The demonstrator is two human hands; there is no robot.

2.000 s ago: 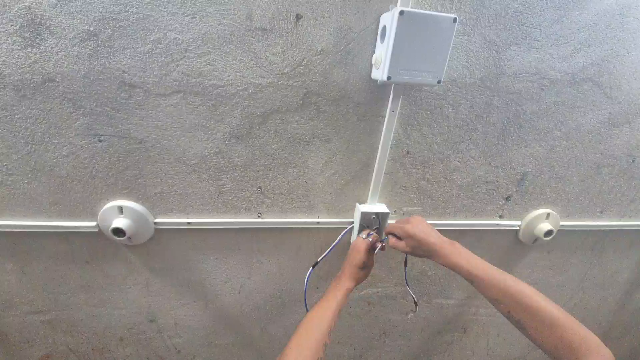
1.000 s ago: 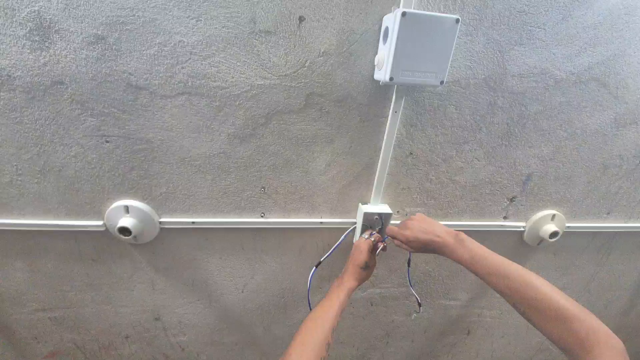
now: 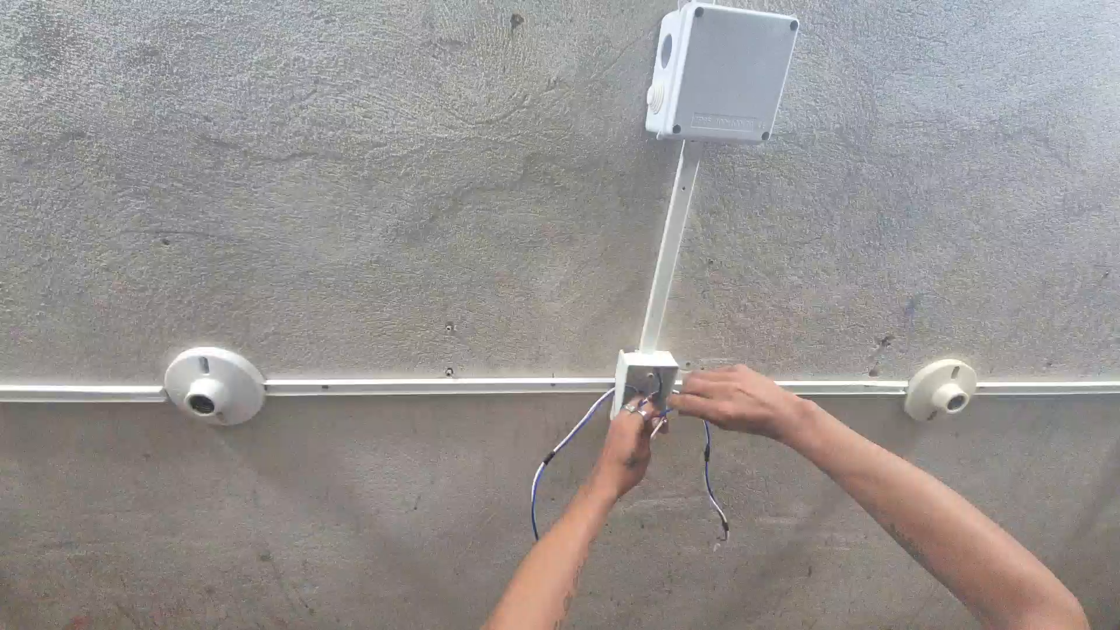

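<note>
A small white open electrical box (image 3: pixel 646 372) is fixed to the wall where strips of trunking meet. My left hand (image 3: pixel 628 442), with rings on it, is at the lower front of the box, its fingers closed on blue and white wires (image 3: pixel 656 427). From the right, my right hand (image 3: pixel 731 401) reaches to the box's edge, fingertips at the same wires; whether they grip a wire cannot be told. One taped blue and white wire pair (image 3: pixel 547 459) loops out on the left. Another taped pair (image 3: pixel 707 464) hangs below my right hand.
White trunking (image 3: pixel 437 385) runs across the rough wall, with a round lampholder on the left (image 3: pixel 232 385) and another on the right (image 3: pixel 927 385). A vertical trunking strip (image 3: pixel 671 254) rises to a larger grey-white junction box (image 3: pixel 735 74) bearing raised writing.
Both hands stay at the small box. The fingers of my right hand are straighter than before and show more of their length. The view has shifted slightly.
</note>
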